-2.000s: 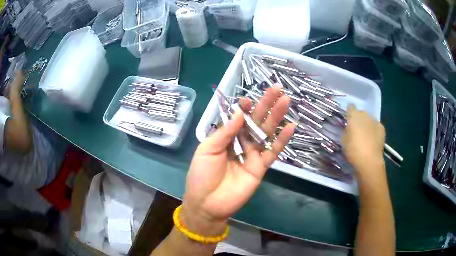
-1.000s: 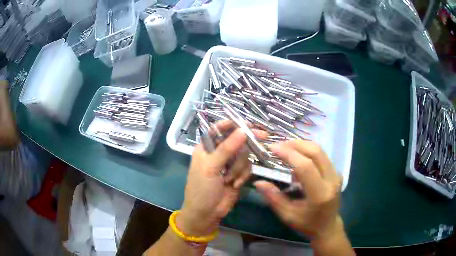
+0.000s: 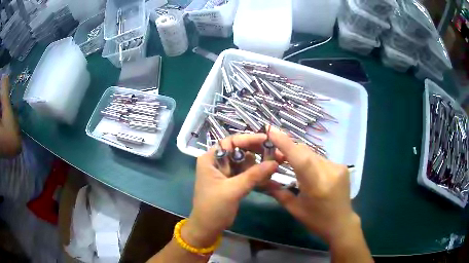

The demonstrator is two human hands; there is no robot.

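My left hand [image 3: 221,190], with a yellow bead bracelet, holds metal cylinders [image 3: 237,157] upright, their dark-centred ends facing up. My right hand [image 3: 313,187] touches it and has its fingers at another cylinder [image 3: 268,147] beside them. A white stick-like piece lies in my right hand, and a thin dark tip shows past its far side. Both hands are over the front of the white parts tray [image 3: 357,138], which holds a loose heap of cylinders with red leads. The lower parts of the held pieces are hidden by the fingers.
A clear packing box [image 3: 163,138] with rows of cylinders stands left. Behind it are a grey scale plate [image 3: 140,73], nested tubs [image 3: 59,79] and a white roll [image 3: 172,35]. A phone [image 3: 337,69] lies behind the tray. A second parts tray [image 3: 422,154] is far right. Another person's arm [image 3: 7,120] shows far left.
My right hand has come from the tray's right side to my left hand. The cylinders in my left hand have turned from lying across the palm to upright, ends up. The view has shifted.
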